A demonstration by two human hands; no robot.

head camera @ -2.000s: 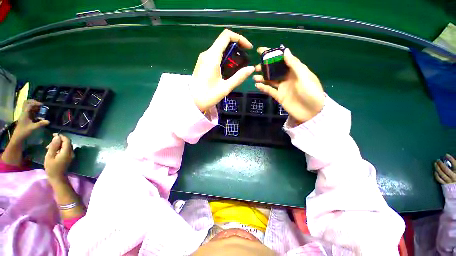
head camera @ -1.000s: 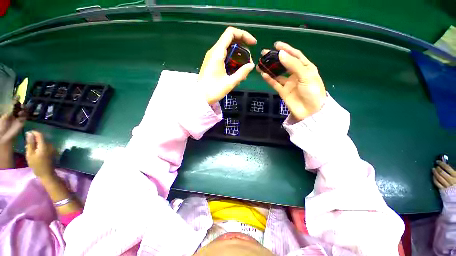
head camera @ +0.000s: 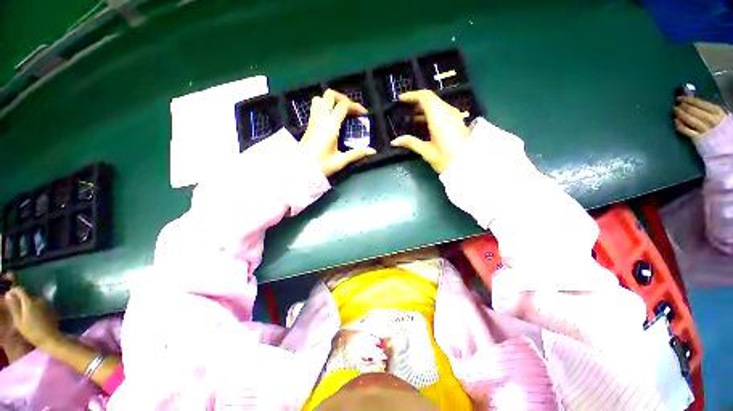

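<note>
The black pocket tray (head camera: 375, 98) lies tilted on the green bench, with glossy units showing grid-like reflections in its pockets. My left hand (head camera: 325, 138) has its thumb and fingers around a glossy black unit (head camera: 357, 132) at a near-row pocket. My right hand (head camera: 444, 132) spans a darker black unit (head camera: 408, 122) at the pocket to the right, thumb on the near side and fingers on the far side. Whether either unit rests fully in its pocket is hard to tell. My sleeve covers the tray's near left part.
A white sheet (head camera: 189, 144) lies left of the tray. Another black tray (head camera: 60, 210) is at far left, near a neighbour's hands (head camera: 28, 317). Another hand (head camera: 698, 116) is at right with a small unit. A red divided tray (head camera: 623, 233) holds black units and a paper below right.
Both my hands have come down from above the bench to the tray with the units. The view has turned and dropped, bringing the red tray and white sheet into sight.
</note>
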